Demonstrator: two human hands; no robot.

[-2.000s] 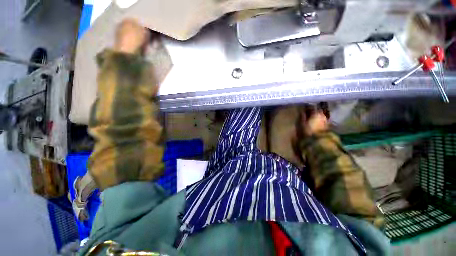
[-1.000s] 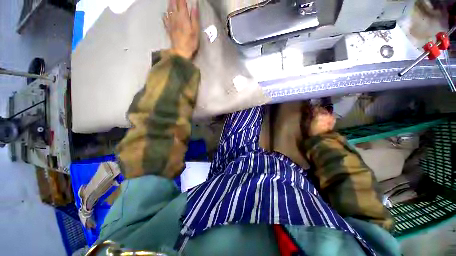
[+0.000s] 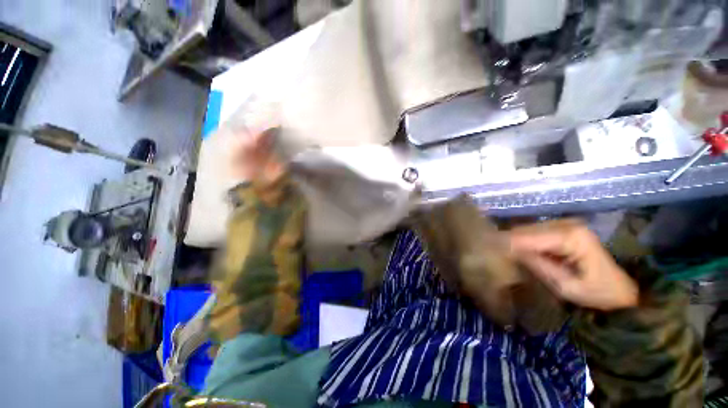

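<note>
A large beige cut panel [image 3: 335, 72] lies over the left of the machine table and hangs over its front edge. My left hand [image 3: 262, 159] is blurred on the panel, at a raised, greyish fold of cloth; its fingers are hard to make out. My right hand [image 3: 571, 263] is over my lap with fingers closed on a darker taupe panel [image 3: 479, 263], which stretches from the table edge down over the apron. The overlock machine [image 3: 527, 24] stands at the back, its shiny cloth plate [image 3: 463, 115] beside the beige panel.
The table edge has ruler tape [image 3: 559, 185]. Red clamps on a metal rod [image 3: 715, 142] are at the right. A blue crate [image 3: 187, 319] with cloth pieces is low left. Another sewing machine [image 3: 120, 231] stands at the far left. Part of a green basket [image 3: 686, 269] shows at the right.
The view has shifted. My right hand has come up from beside my lap with the taupe panel. The beige panel now reaches up to the machine head, and its near right part is lifted or folded.
</note>
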